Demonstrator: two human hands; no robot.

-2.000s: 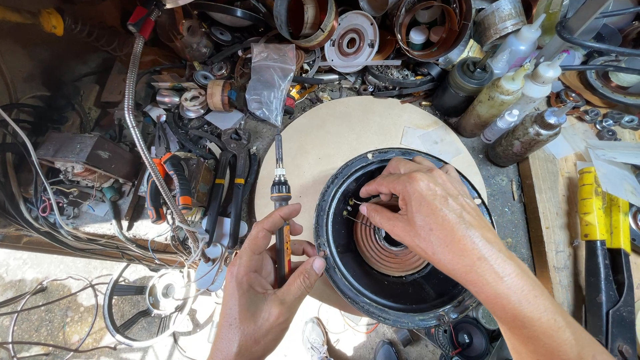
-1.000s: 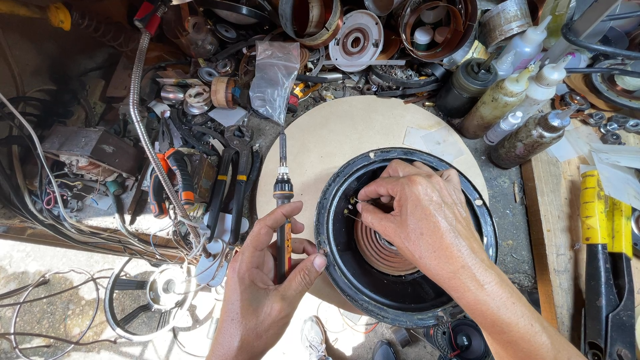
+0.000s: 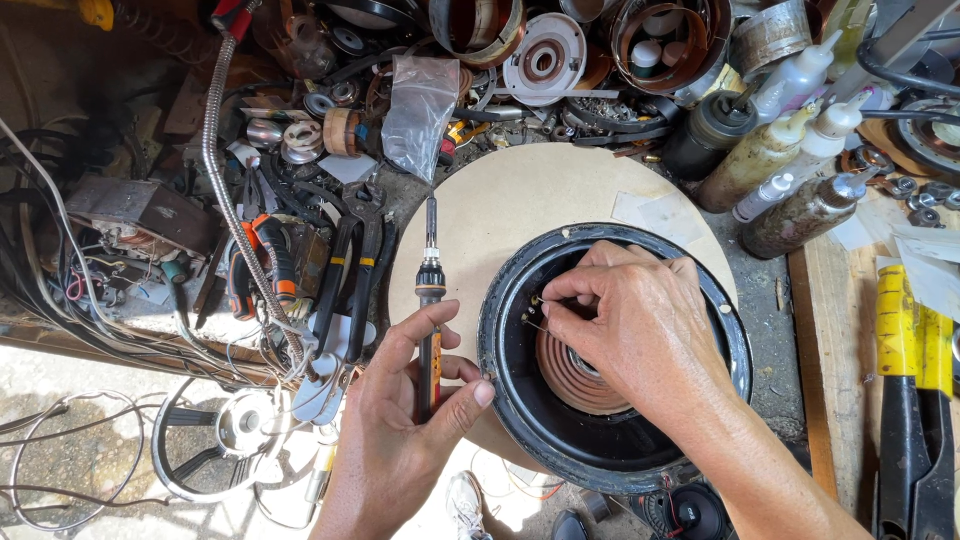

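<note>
My left hand holds a soldering iron upright between fingers and palm, its tip pointing away from me, while the thumb is near the rim of a black metal speaker frame. Inside that frame lies a brown corrugated speaker spider. My right hand is over the frame, thumb and forefinger pinching thin wire leads close to small terminals at the frame's inner left wall. Part of the spider and centre is hidden by this hand. Beneath the frame is a round tan board.
Cutting pliers, orange-handled pliers and a flexible metal conduit are at left. Glue bottles stand at back right; a large yellow-handled tool lies far right. Speaker parts and a plastic bag fill the back.
</note>
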